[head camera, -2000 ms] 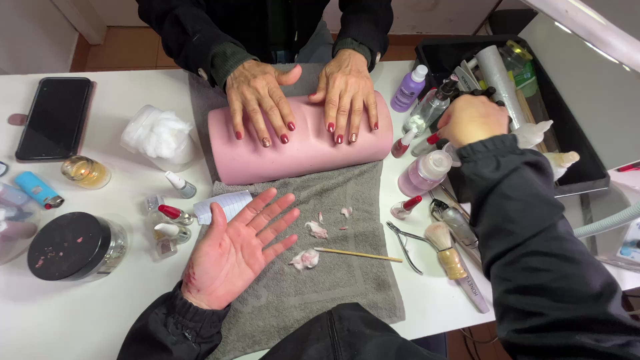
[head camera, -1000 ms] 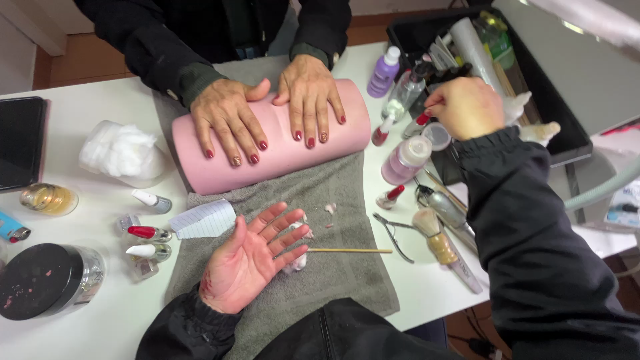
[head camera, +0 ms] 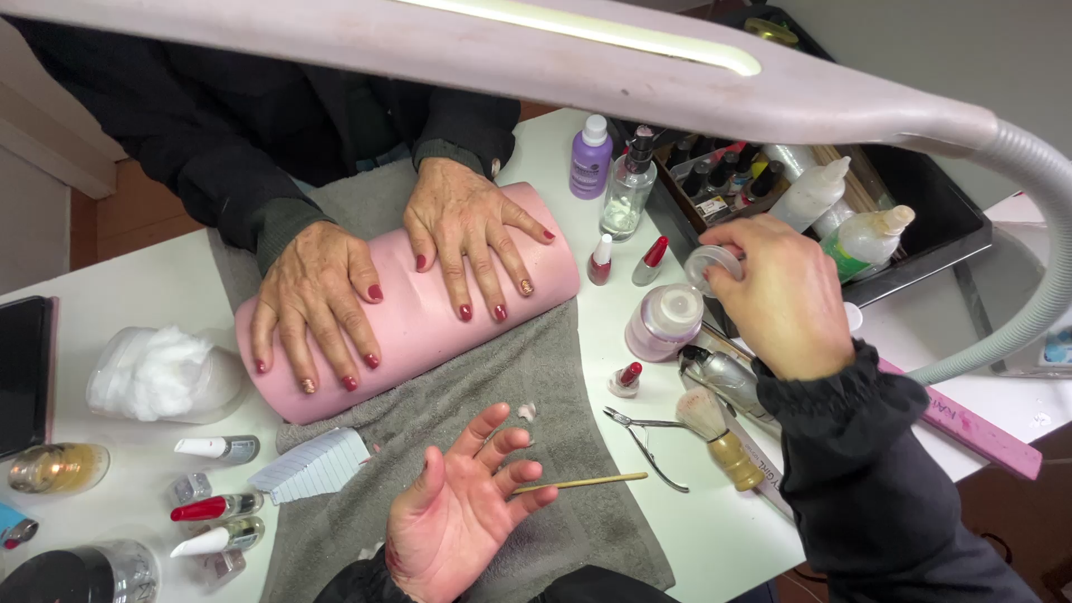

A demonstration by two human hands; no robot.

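My left hand (head camera: 461, 502) is palm up with fingers apart over the grey towel (head camera: 335, 536), nothing in it, near a thin wooden stick (head camera: 586, 481). My right hand (head camera: 775, 289) holds a clear round plastic cap (head camera: 713, 270) by its edge, just beside a bottle of pinkish liquid (head camera: 664, 322) with a pale top. Another person's two hands, with red and glittery nails, rest on a pink cylindrical hand rest (head camera: 402, 335). Left of my right hand stand a red-capped nail polish bottle (head camera: 650, 260) and a white-capped one (head camera: 600, 260).
A lamp (head camera: 586, 75) with a flexible neck arches over the far side. Behind my right hand is a black tray (head camera: 930, 251) of bottles. Cuticle nippers (head camera: 645, 448) and a brush (head camera: 720, 440) lie at right; a tub of cotton (head camera: 159, 377) and several polish bottles are at left.
My right hand has left the spot by the tray's polish bottles and now holds the clear cap. The red-capped bottle that was at its fingers stands free. The lamp has come into view across the top.
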